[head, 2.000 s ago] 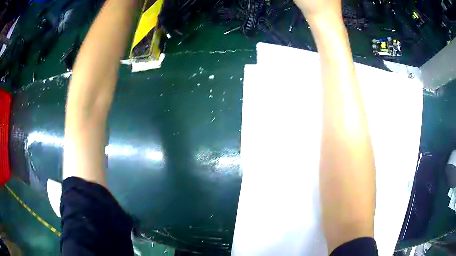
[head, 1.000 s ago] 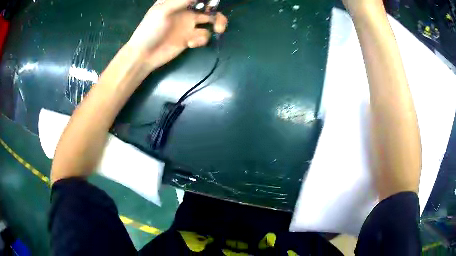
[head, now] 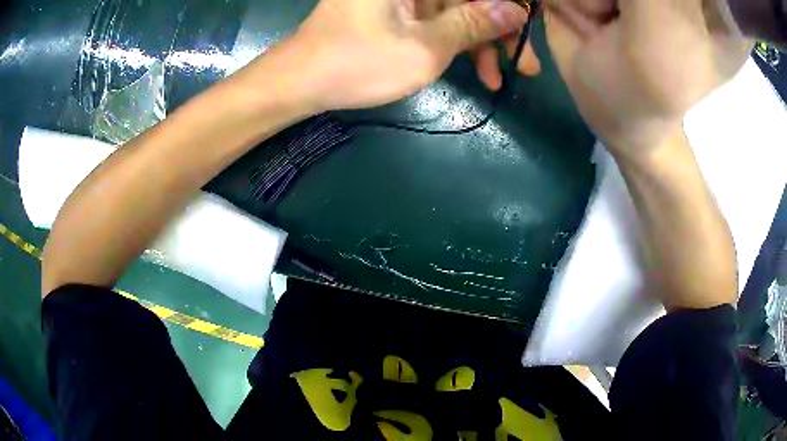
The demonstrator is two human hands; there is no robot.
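Note:
A black cord bundle lies on the glossy dark green mat, left of centre. Its loose cable curves right and up to the fingers at the top edge. My left hand pinches the cord end between thumb and finger; a small part there is mostly hidden. My right hand is close beside it at the top, fingers bent and partly cut off by the picture's edge. Whether it grips the cord end too cannot be told.
A large white foam sheet lies at the right under my right forearm. A smaller white foam strip is at the left table edge under my left forearm. Clear film sticks to the mat at upper left. The floor shows a yellow line.
Both hands have come together at the top of the picture. The loose cable now rises further right to them. The view has shifted, and the cord bundle appears higher and more tilted.

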